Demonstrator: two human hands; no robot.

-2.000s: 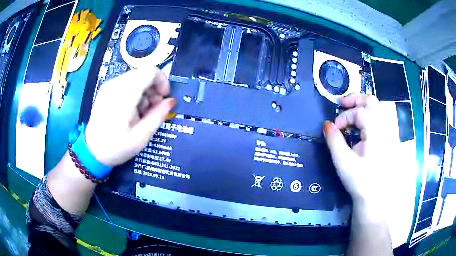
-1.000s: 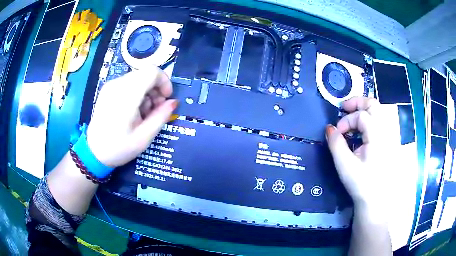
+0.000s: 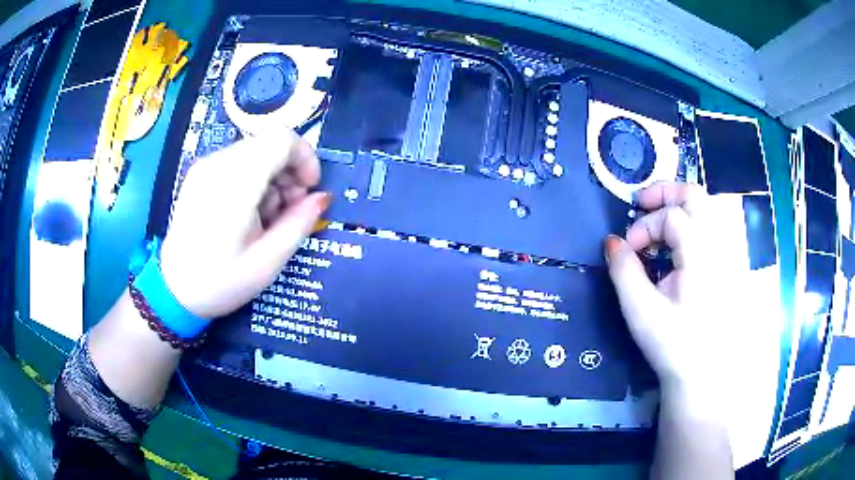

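Note:
An open laptop with its insides showing lies in front of me. Its battery (image 3: 422,319) is the large black block with white printing. A left fan (image 3: 266,82) and a right fan (image 3: 626,150) flank the dark heat pipes (image 3: 525,112). My left hand (image 3: 248,211) is over the laptop's left side, fingers curled, thumb at the battery's upper left edge beside a bit of orange. My right hand (image 3: 670,272) is over the right side below the right fan, thumb and fingers slightly apart. Whether either hand grips anything is hidden or too small to tell.
A loose pile of orange flex cables (image 3: 145,84) lies left of the laptop. A backing sheet with black rectangles (image 3: 66,187) stands further left. More sheets with black rectangles (image 3: 736,155) lie at the right. A pale rail (image 3: 656,47) runs along the back. A blue cord hangs from my left wrist strap.
Both hands stay in nearly the same place over the laptop. The view has shifted only slightly; nothing is visibly taken hold of or let go.

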